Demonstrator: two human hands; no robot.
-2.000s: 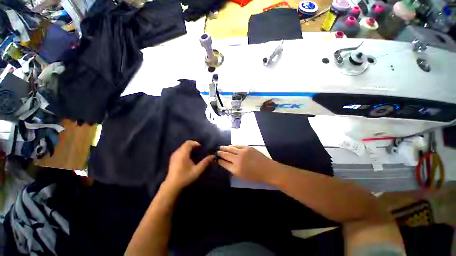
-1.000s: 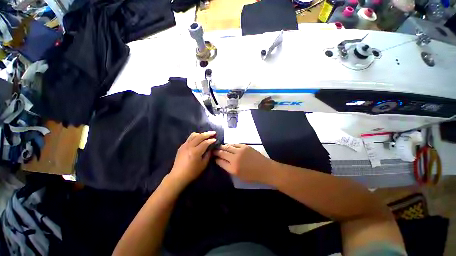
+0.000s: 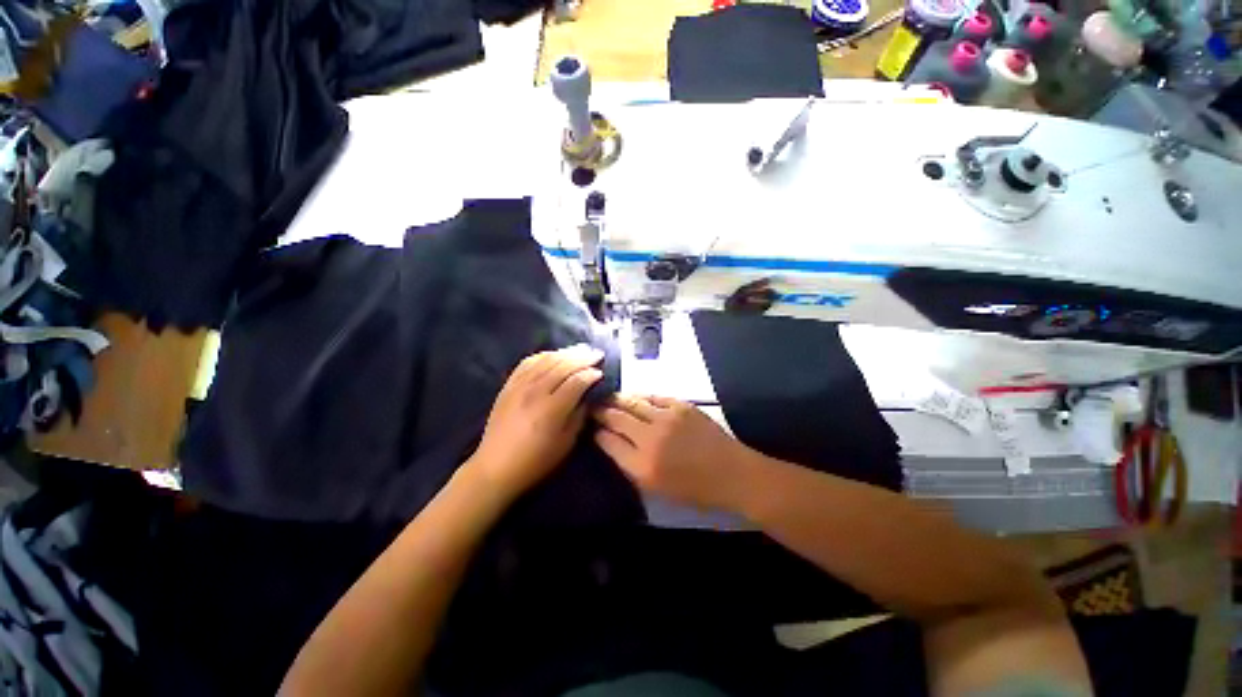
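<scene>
A black garment panel [image 3: 368, 368] lies flat left of and below the needle, its right edge at the lit presser foot [image 3: 608, 327]. My left hand [image 3: 542, 415] rests on the panel just below the foot, its fingertips pressing the cloth near the edge. My right hand [image 3: 667, 447] is beside it, its fingertips pinching the same edge. The fingertips of both hands nearly meet. The sewing machine head [image 3: 817, 204] stretches to the right. Whether the needle is in the cloth cannot be told.
Black narrow cut pieces [image 3: 790, 388] lie under the machine arm. Scissors [image 3: 1151, 470] and white labels [image 3: 1005, 433] lie at the right. A crumpled black pile [image 3: 245, 150] is at upper left, thread cones [image 3: 967, 61] at upper right, a square black piece [image 3: 745, 52] behind the head.
My left hand has moved up and right, from a raised pinch to lying flatter on the cloth near the foot. The panel's edge has come up to the foot. The camera view has shifted slightly.
</scene>
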